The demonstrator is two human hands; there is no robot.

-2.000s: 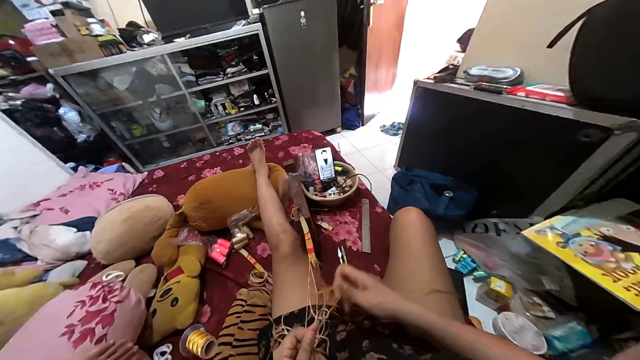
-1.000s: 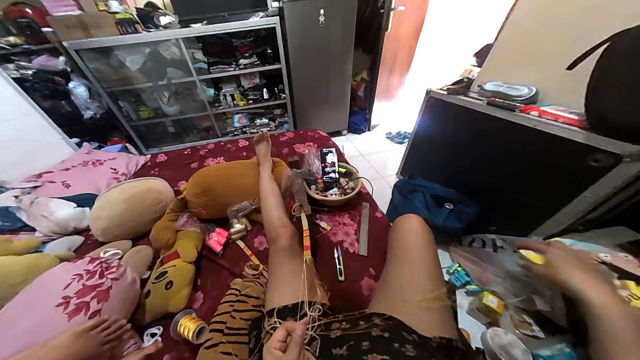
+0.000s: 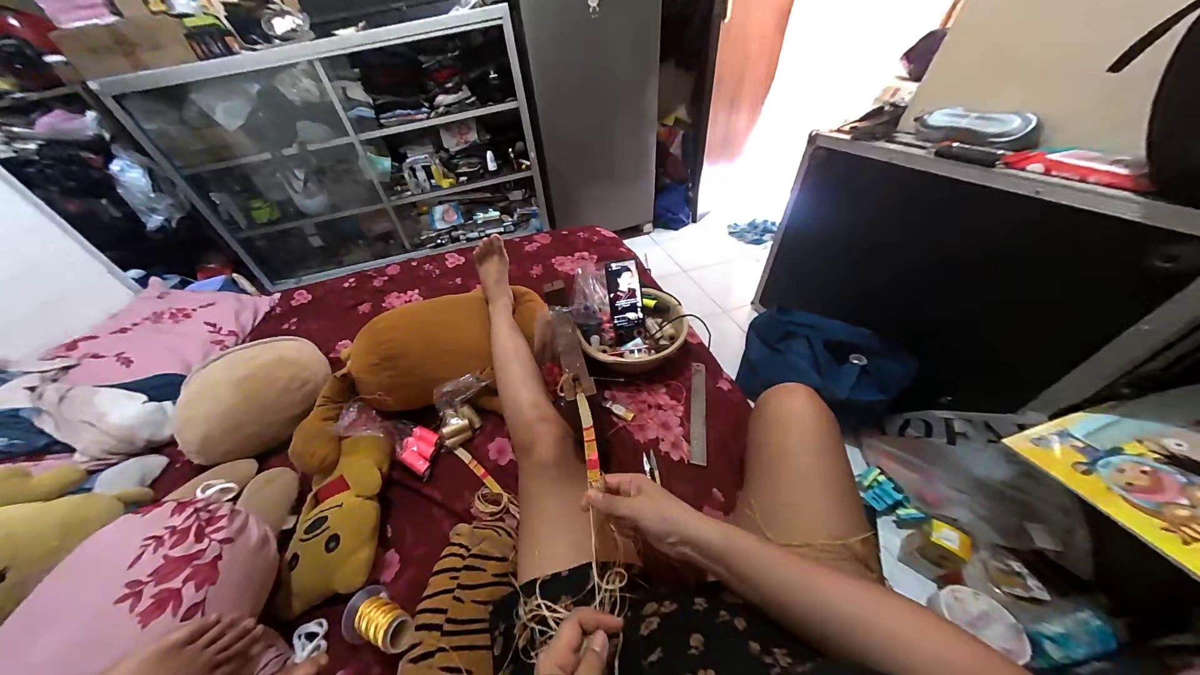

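Observation:
My right hand (image 3: 642,511) pinches cords at the lower end of a woven band (image 3: 589,436) striped yellow, red and orange. The band's far end meets a brown block (image 3: 565,352) beside the lower leg. Below, over the dark floral clothing, my left hand (image 3: 579,642) is closed on loose thin beige cords (image 3: 600,586); its lower part is cut off by the frame edge. A second striped band (image 3: 476,467) lies left of the leg. A metal ruler (image 3: 697,412) and a small pointed tool (image 3: 651,466) rest on the red floral cloth.
A basket (image 3: 680,352) holds a phone (image 3: 623,292) and small items. Pink thread spools (image 3: 417,450), a gold thread spool (image 3: 380,621) and a yellow plush toy (image 3: 328,544) lie left. A blue bag (image 3: 816,361) and plastic bags stand right. Another person's foot (image 3: 202,647) shows bottom left.
My right hand, out over the items at the right a second ago, is back at the striped band's lower end and holds cords. My left hand has stayed low on the cords.

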